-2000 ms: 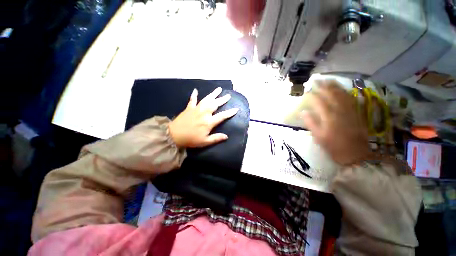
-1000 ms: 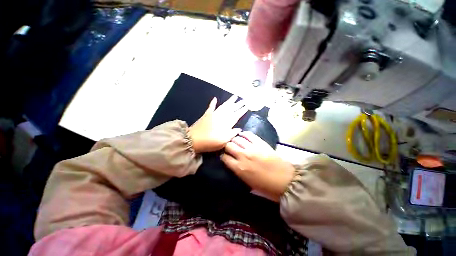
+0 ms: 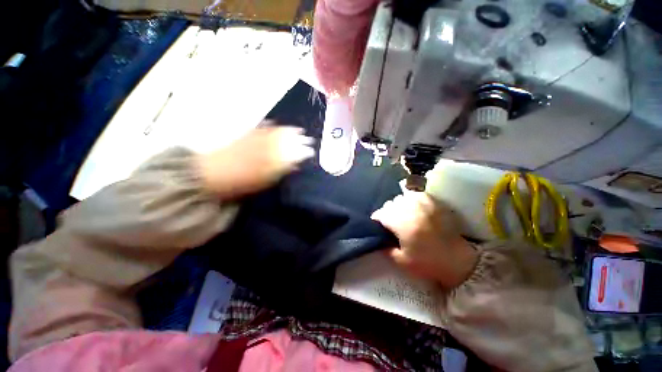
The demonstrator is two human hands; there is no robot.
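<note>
The black fabric piece [image 3: 319,200] lies on the white table in front of the sewing machine, its upper part left of and under the needle area and its lower part bunched towards my lap. My left hand [image 3: 254,158] is blurred over the fabric's left side; whether it grips is unclear. My right hand [image 3: 428,236] is at the fabric's right edge, below the presser foot [image 3: 377,152], with fingertips on the fabric. Its thumb and fingers look closed on the edge. The sewing machine head [image 3: 501,94] is above right.
Yellow-handled scissors [image 3: 528,211] lie right of the needle. A phone [image 3: 615,283] with a lit screen is at the far right. A white plate with a round hole [image 3: 337,138] hangs under a pink fluffy cover [image 3: 341,43]. Printed ruler marks run along the table's front edge [image 3: 385,285].
The fabric has moved up and right, close to the presser foot. My hands have moved apart, the left towards the left, the right to the fabric's right edge. The camera view has shifted.
</note>
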